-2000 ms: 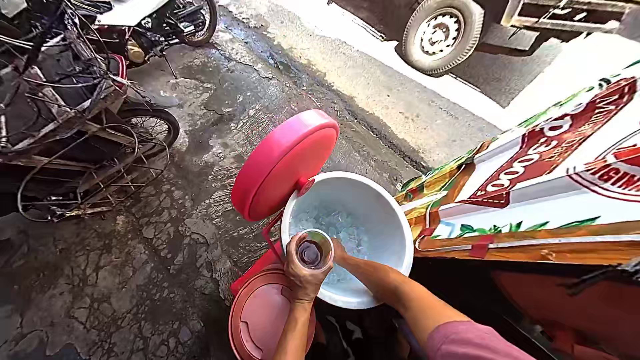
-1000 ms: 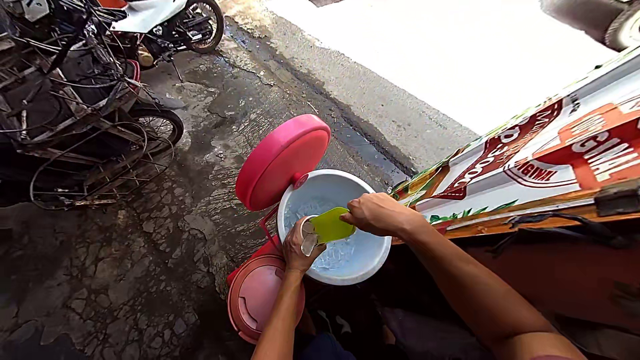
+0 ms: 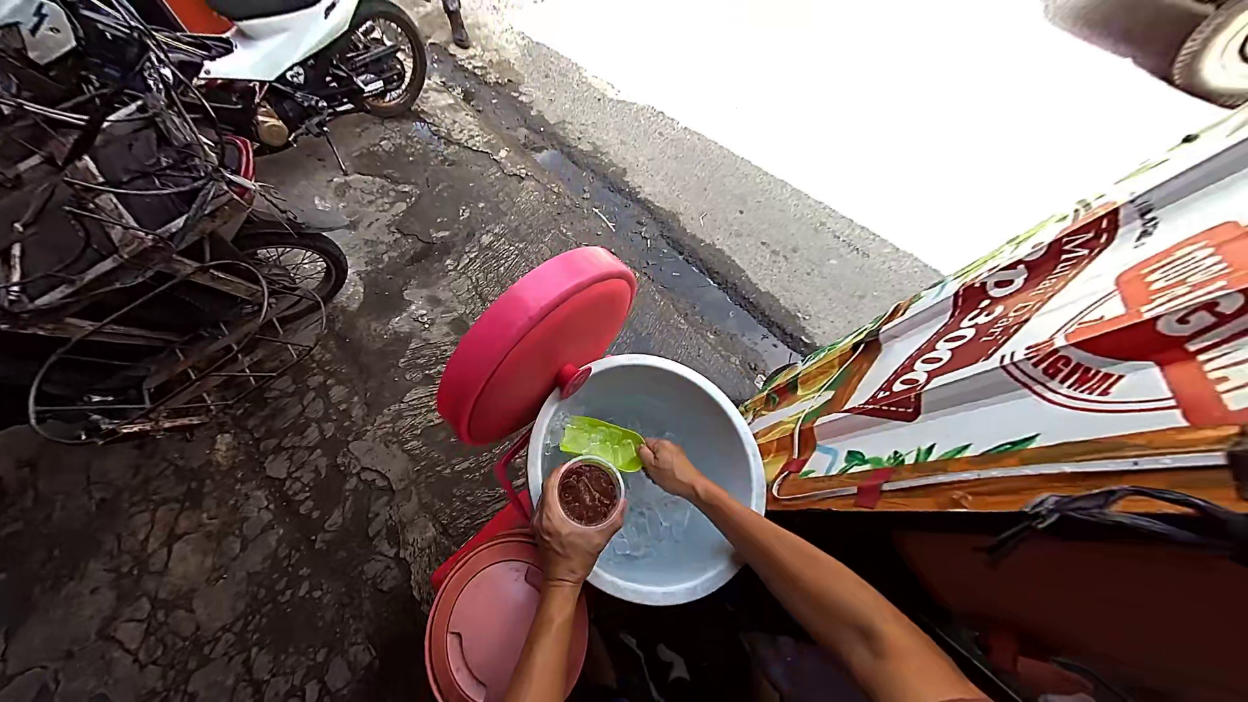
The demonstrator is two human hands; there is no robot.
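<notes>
My left hand (image 3: 573,536) is wrapped around a clear plastic cup (image 3: 590,490) that holds a dark brown drink with ice near its top. The cup is over the near left side of a round white-lined ice bucket (image 3: 749,478). Gripped by its handle in my right hand (image 3: 673,468), a green plastic scoop (image 3: 602,442) carries some ice just beyond the cup. Ice cubes (image 3: 648,522) lie lower in the bucket. Its red lid (image 3: 546,341) stands tilted up at the far left of the rim.
A lidded pink bucket (image 3: 487,624) sits beside the ice bucket at the near left. At right is a printed banner (image 3: 975,361) on a stall edge. Motorcycles (image 3: 341,58) and a metal rack (image 3: 127,283) stand at left. A vehicle wheel (image 3: 1214,54) is at the top right.
The scoop, tipped at the cup's mouth a second ago, is now beyond it over the bucket. The cup shows ice at its top. Two seconds ago my right hand was down inside the bucket.
</notes>
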